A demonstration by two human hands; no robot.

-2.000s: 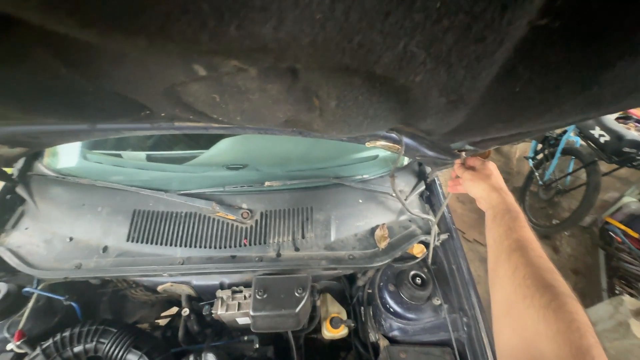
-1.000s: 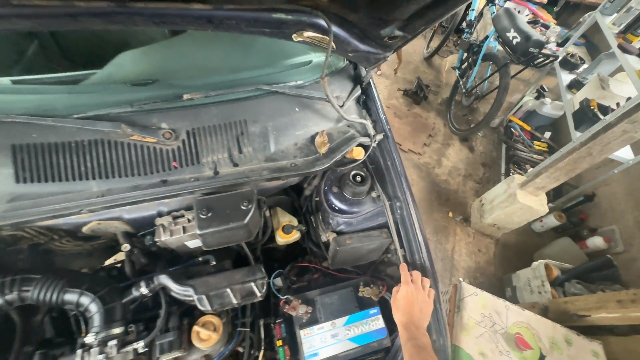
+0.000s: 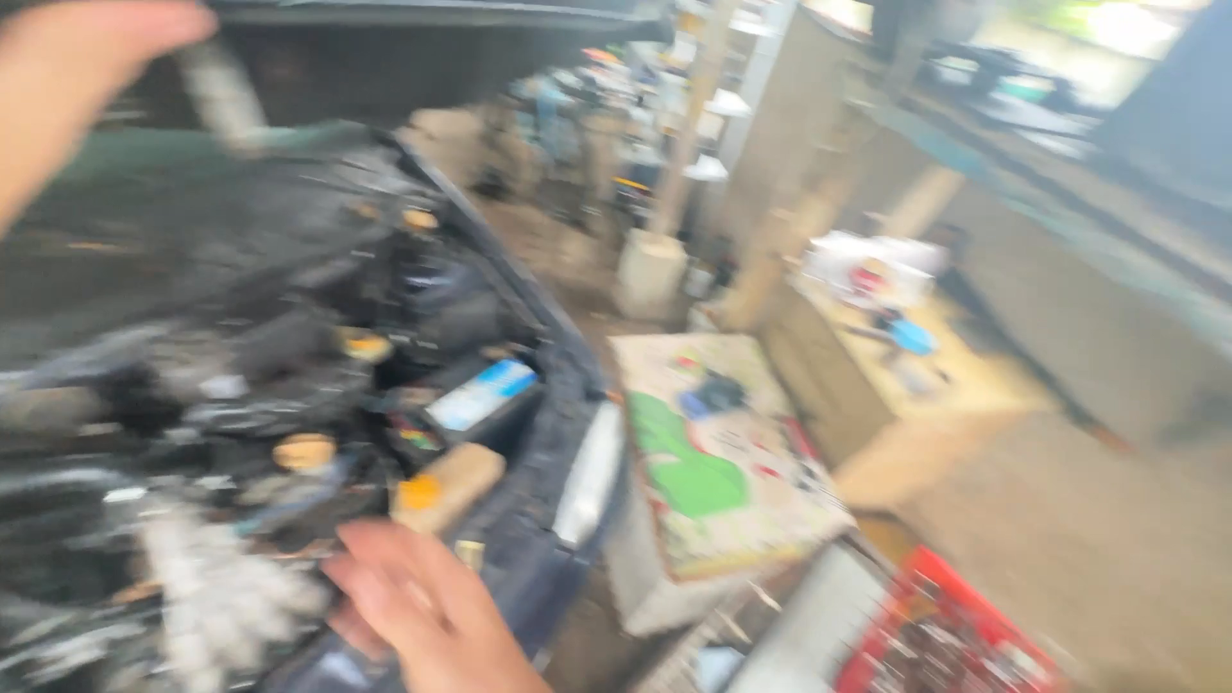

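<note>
My left hand (image 3: 87, 87) is at the upper left, near the underside of the raised car hood (image 3: 385, 72); blur hides whether its fingers grip anything. Low in the view, my right hand (image 3: 423, 597) hovers over the front of the engine bay, fingers apart and nothing seen in them. To its left lies a pale work glove (image 3: 217, 587) on the engine. A tan reservoir with a yellow cap (image 3: 452, 486) sits just above the right hand. Behind it is the car battery with a blue and white label (image 3: 481, 395). The headlight (image 3: 589, 472) is at the right corner.
Beside the fender stands a box with a colourful top (image 3: 712, 462) bearing small items. A red crate (image 3: 943, 626) of metal parts is at the lower right. A wooden bench (image 3: 924, 356) holds a white bag and a blue object. Wooden posts and cluttered shelves stand behind.
The view has swung right, toward the bench and crate. My right hand, earlier on the fender edge beside the battery, is now over the front of the engine bay. My left hand has come into view.
</note>
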